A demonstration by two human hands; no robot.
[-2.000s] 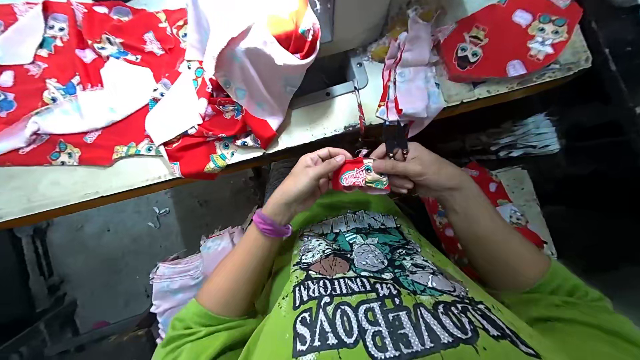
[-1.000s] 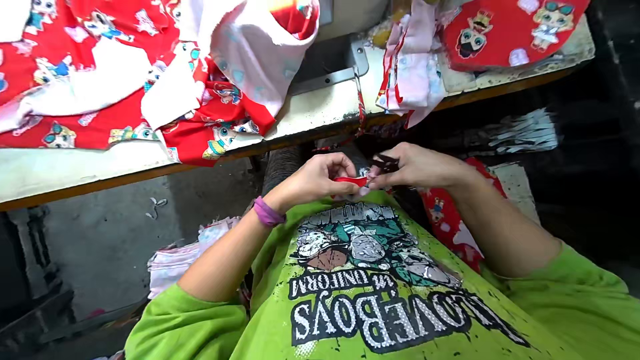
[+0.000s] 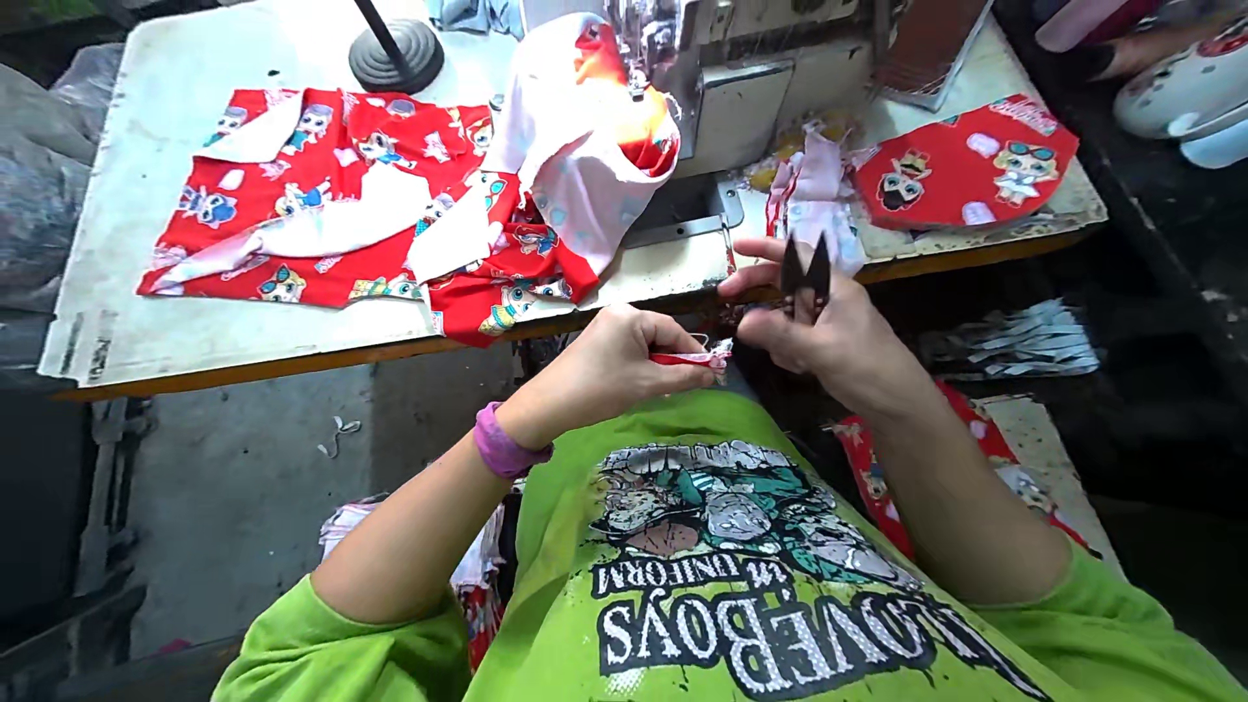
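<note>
Over my lap, my left hand (image 3: 624, 366) pinches a small folded red fabric piece (image 3: 687, 360) with a pale, frayed end. My right hand (image 3: 824, 322) is just to the right of it, holding dark thread snips (image 3: 806, 268) in the palm, their two pointed blades apart and facing up toward the table. The right fingers and the fabric piece do not touch. Beyond the hands, a printed red and pink fabric (image 3: 585, 185) lies bunched at the sewing machine (image 3: 741, 97). More red printed fabric (image 3: 361, 210) is spread to its left.
A pale worktable (image 3: 224, 356) spans the far side. On it are a round grey stand base (image 3: 396, 57), pink fabric strips (image 3: 817, 200) and a rounded red printed piece (image 3: 970, 166). Pale strips (image 3: 1033, 341) lie below at the right, near more red fabric (image 3: 975, 458). Fabric stacks (image 3: 478, 565) stand beside my lap.
Both hands were close together at the red piece. My right hand has moved away from it, up and right, with the snips. The view has tilted up, showing more of the table.
</note>
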